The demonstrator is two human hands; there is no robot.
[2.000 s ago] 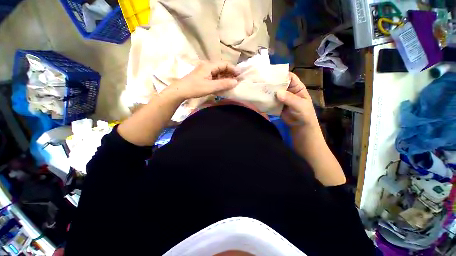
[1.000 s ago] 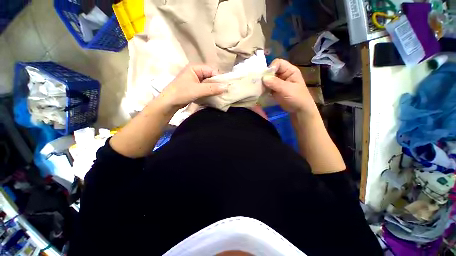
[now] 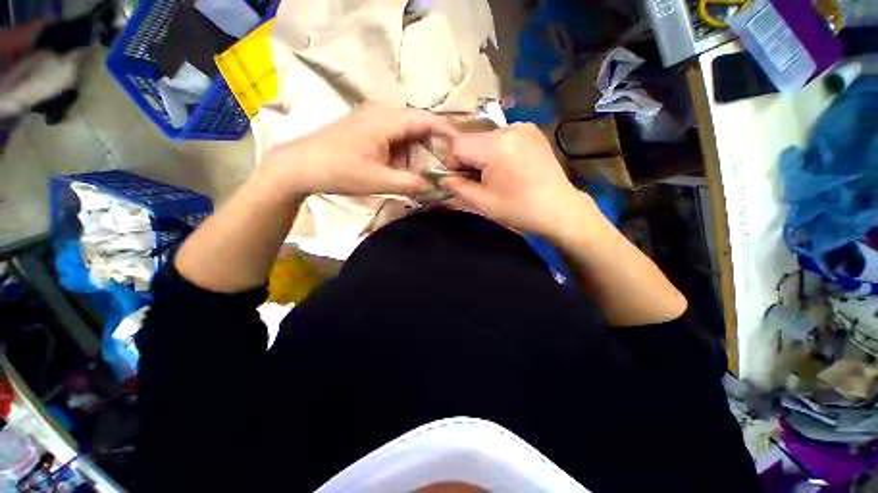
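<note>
My left hand [image 3: 364, 152] and my right hand [image 3: 510, 178] are close together in front of my body. Both pinch a small bunched part of the beige cloth [image 3: 435, 162] between thumbs and fingers. The fingers hide most of it, and I cannot tell whether it is a sleeve end. The large beige garment [image 3: 361, 53] lies spread in front of and under my hands, with its lower edge hanging at the left near my body. No buttons can be made out.
A yellow crate [image 3: 252, 69] sits beside the garment at the left. Blue slatted crates [image 3: 207, 116] stand on the floor at the left. At the right is a white table [image 3: 756, 212] with a black flat phone [image 3: 741, 77], a purple-and-white pack and blue plastic [image 3: 838, 178].
My hands have come together from holding the cloth spread between them. The cloth is now bunched between my fingers, and the pale piece that stuck up is mostly covered. The view has shifted slightly.
</note>
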